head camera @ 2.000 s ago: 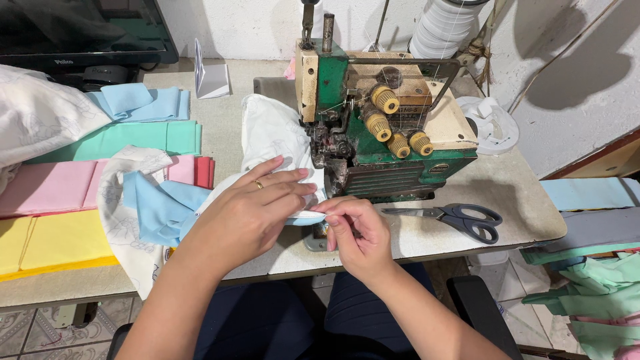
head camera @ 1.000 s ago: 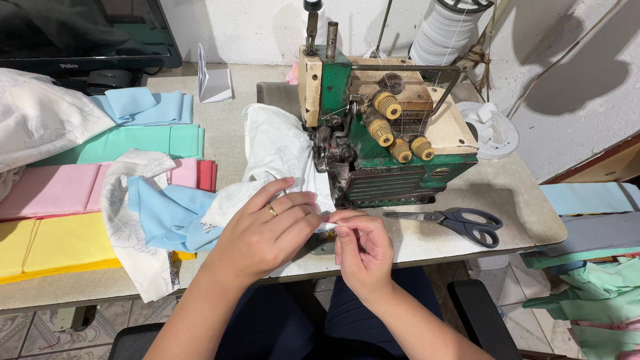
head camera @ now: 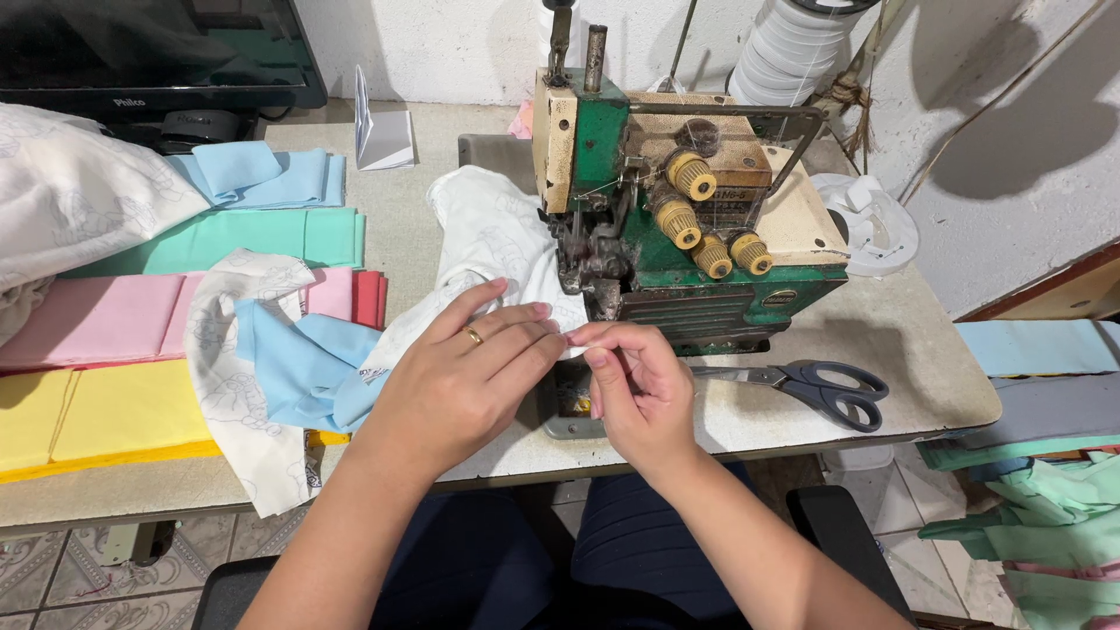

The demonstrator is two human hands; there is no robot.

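Observation:
White printed fabric [head camera: 490,229] lies on the table against the needle and presser-foot area of a green and cream overlock sewing machine [head camera: 717,293]. My left hand [head camera: 472,372], a ring on one finger, rests spread over the near part of this fabric, its fingertips by the edge. Thumb and forefinger of my right hand [head camera: 643,385] pinch the fabric's edge just in front of the machine. Both hands meet at that edge. Light blue fabric [head camera: 306,359] lies beside my left hand, partly over another white printed piece [head camera: 236,385].
Scissors [head camera: 818,385] lie right of my right hand. Folded yellow [head camera: 122,411], pink [head camera: 96,319], green [head camera: 254,238] and blue [head camera: 306,179] fabrics lie at the left, below a monitor [head camera: 157,52]. A thread cone [head camera: 783,52] stands behind the machine. More fabric [head camera: 1050,499] hangs at the right.
The blue edging seen under my hands two seconds ago no longer shows there. The light blue and white fabric beside my left hand has shifted. My right hand keeps its pinch at the edge.

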